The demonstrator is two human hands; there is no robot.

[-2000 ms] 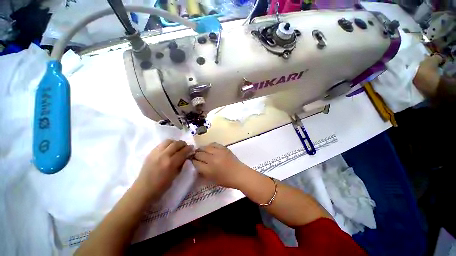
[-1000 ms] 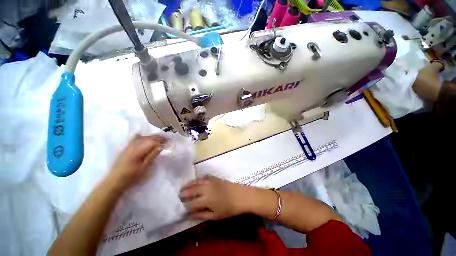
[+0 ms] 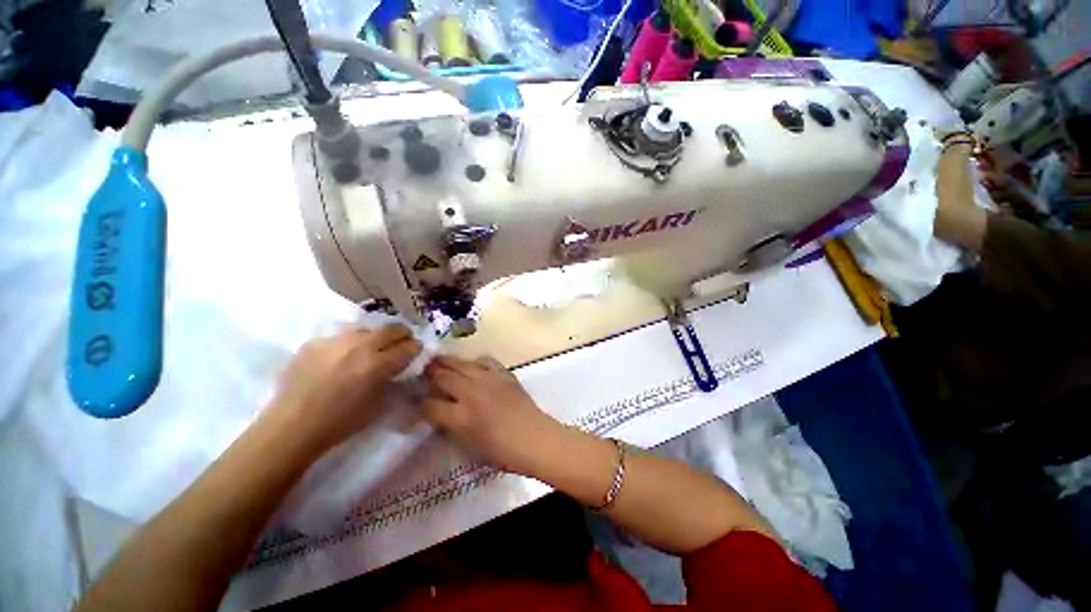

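Note:
White fabric (image 3: pixel 156 442) is heaped left of the sewing machine (image 3: pixel 526 191) and runs under both hands up to the presser foot (image 3: pixel 458 320). My left hand (image 3: pixel 353 371) pinches the fabric with bent fingers just in front of and left of the presser foot. My right hand (image 3: pixel 473 407) wears a bracelet at the wrist and grips the fabric edge beside my left hand, fingertips almost touching it. The needle and the fabric edge between the fingertips are too small and blurred to make out.
Blue-handled snips (image 3: pixel 694 356) lie right of the needle, over the printed ruler scale. A yellow bar (image 3: pixel 859 291) lies at the table's right. A blue lamp (image 3: pixel 117 287) hangs at left. Another person's arm (image 3: pixel 957 191) handles white cloth at right. White cloth (image 3: pixel 778 478) hangs below the front edge.
One second ago my hands were apart, spreading the fabric nearer the table's front edge. Now they have come together, up close to the presser foot. The view has shifted slightly.

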